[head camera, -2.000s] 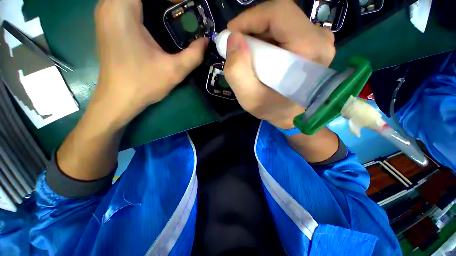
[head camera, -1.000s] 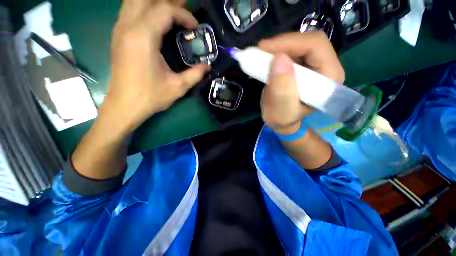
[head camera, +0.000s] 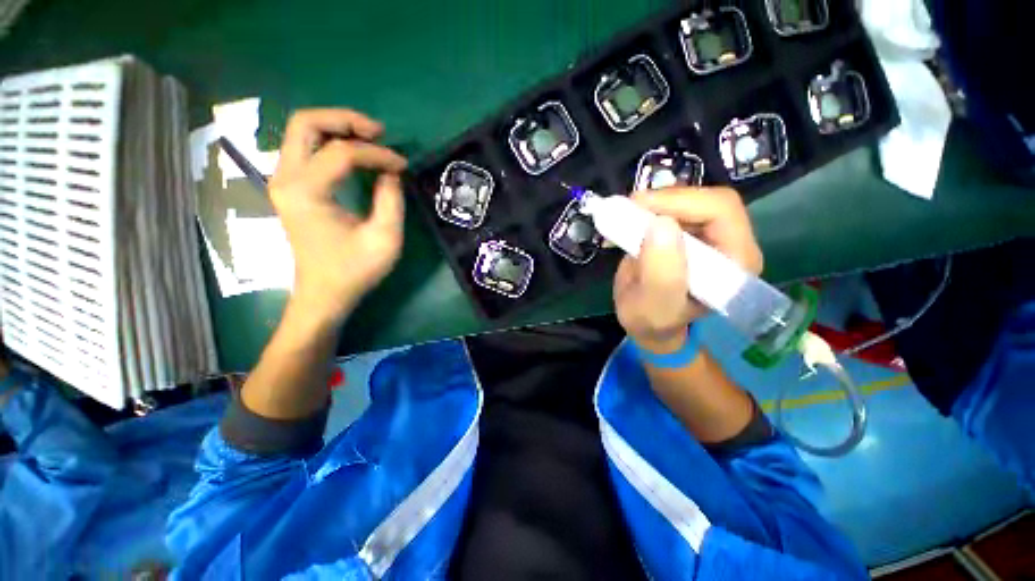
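Note:
A long black tray (head camera: 619, 148) lies slanted on the green bench, with two rows of rounded-square watch housings with shiny rims. My right hand (head camera: 692, 244) holds the white glue syringe (head camera: 709, 276) with a green collar. Its purple-tipped needle is over the tray, above the housing (head camera: 577, 232) in the near row. My left hand (head camera: 338, 210) is empty, fingers apart, just left of the tray's left end, beside the far-row end housing (head camera: 465, 194). My right hand and the syringe partly cover the near row.
Tweezers (head camera: 243, 162) lie on a white and grey liner sheet (head camera: 259, 252) left of my left hand. A thick stack of slotted white sheets (head camera: 68, 227) stands at the left. A crumpled white wipe (head camera: 917, 125) lies at the tray's right end. A clear hose (head camera: 853, 414) hangs from the syringe.
My left hand has let go of the end housing and moved left off the tray. The syringe needle has moved away from that housing. The view now shows more of the tray.

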